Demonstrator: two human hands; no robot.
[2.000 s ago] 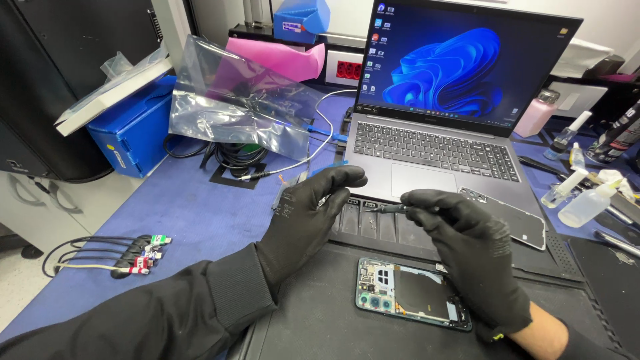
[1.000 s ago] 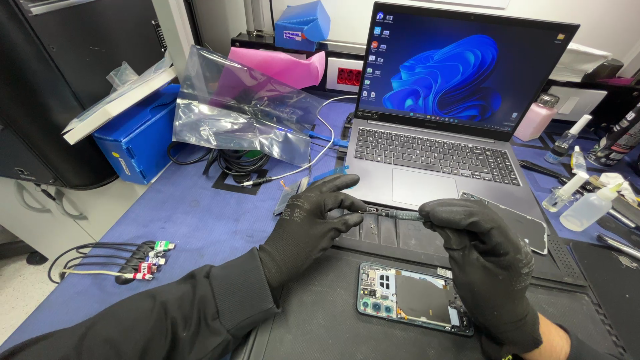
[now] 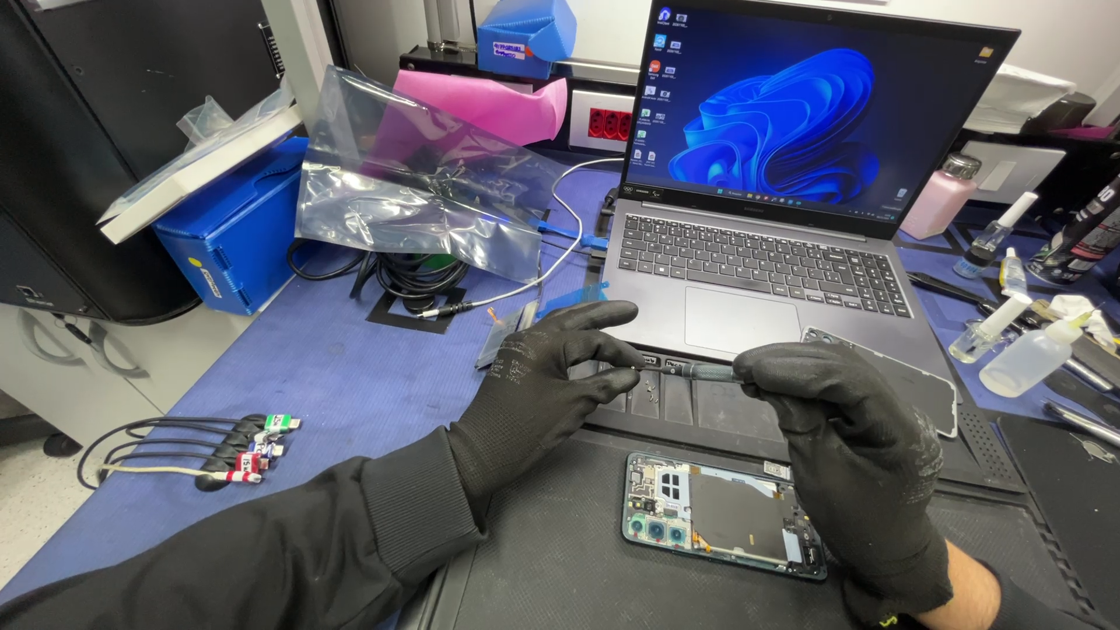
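Observation:
Both hands wear black gloves. My right hand (image 3: 840,429) grips the rear end of a slim precision screwdriver (image 3: 704,373), held level above a black work mat's compartments. At its tip, my left hand (image 3: 560,376) has thumb and forefinger close together; whether they pinch the tip or a tiny screw cannot be told. Small screws (image 3: 651,390) lie in a mat compartment just below. An opened smartphone (image 3: 735,516) lies on the mat (image 3: 577,560) below the hands, its cameras at the left and inner parts exposed. A detached phone back cover (image 3: 910,381) rests by the laptop's front right corner.
An open laptop (image 3: 761,262) stands behind the mat. Bottles, including a squeeze bottle (image 3: 1032,359), and tools stand at the right. Left are a silver antistatic bag (image 3: 420,175), coiled black cable (image 3: 411,280), a blue box (image 3: 232,236) and labelled cable ends (image 3: 254,455).
Two seconds ago the screwdriver tip was apart from my left fingers; now tip and fingers are together. My left thumb and forefinger have come closer to each other.

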